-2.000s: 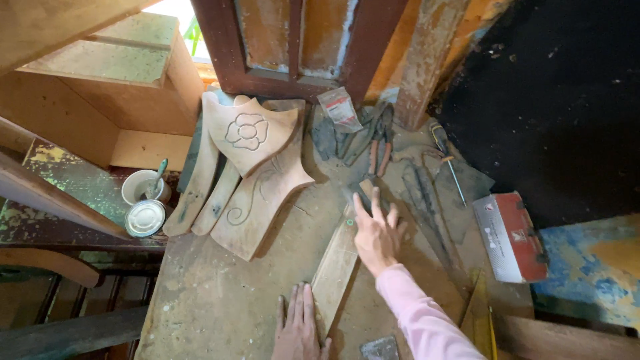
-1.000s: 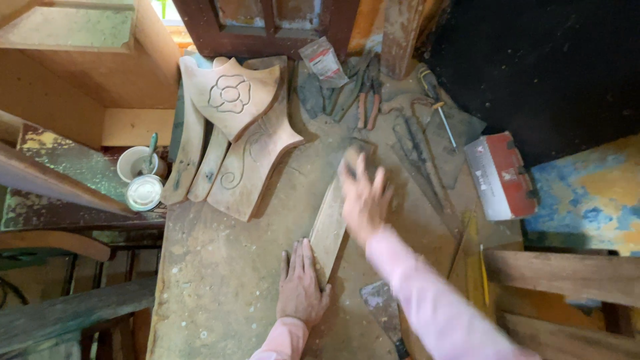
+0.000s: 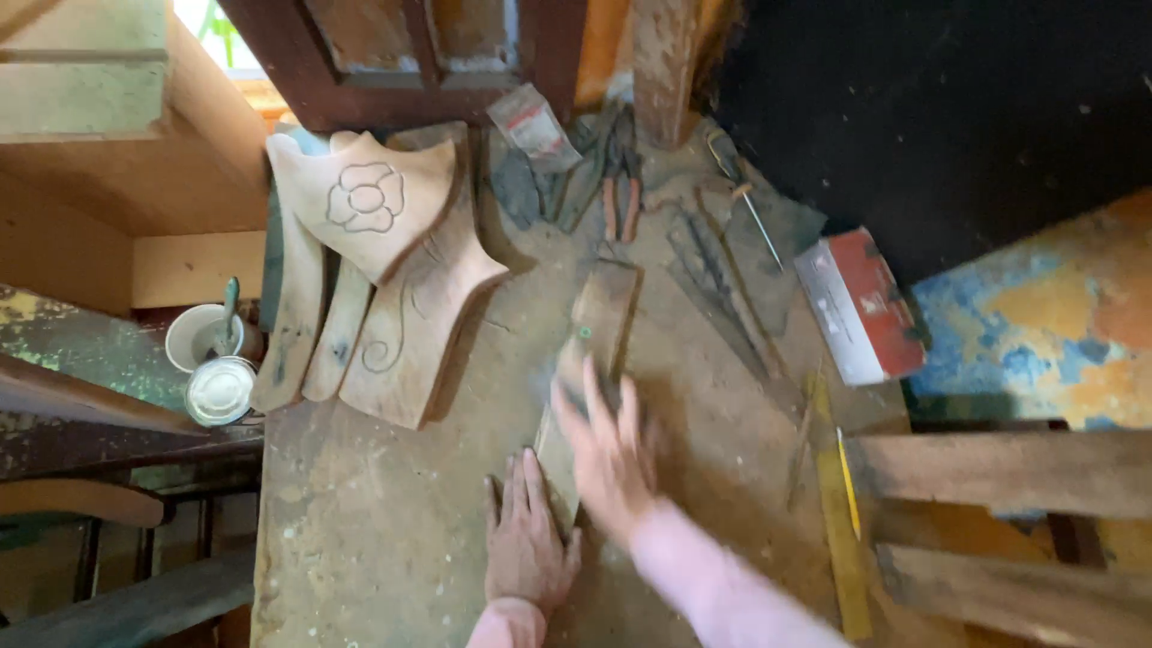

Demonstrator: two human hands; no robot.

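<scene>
A flat wooden board [image 3: 607,301] lies lengthwise on the worn workbench [image 3: 378,531], with a small green mark on its face. My left hand [image 3: 529,540] presses flat on the near end of the board and the bench beside it. Over the board's middle is my right hand [image 3: 612,441], fingers forward and blurred; a dark, indistinct thing, perhaps sandpaper, shows under its fingertips. Whether the fingers grip it cannot be seen. Left of the board are stacked shaped wooden pieces, the top one [image 3: 366,198] carved with a flower.
Pliers with red handles [image 3: 622,207], a plastic packet [image 3: 537,130] and a screwdriver [image 3: 759,225] lie at the back. A red and white box [image 3: 859,306] sits at right, near a yellow pencil [image 3: 849,481]. A cup [image 3: 200,337] and a tin [image 3: 220,391] stand left.
My right hand has moved along the board toward me, from its far end to the middle. My left hand stays at the near end.
</scene>
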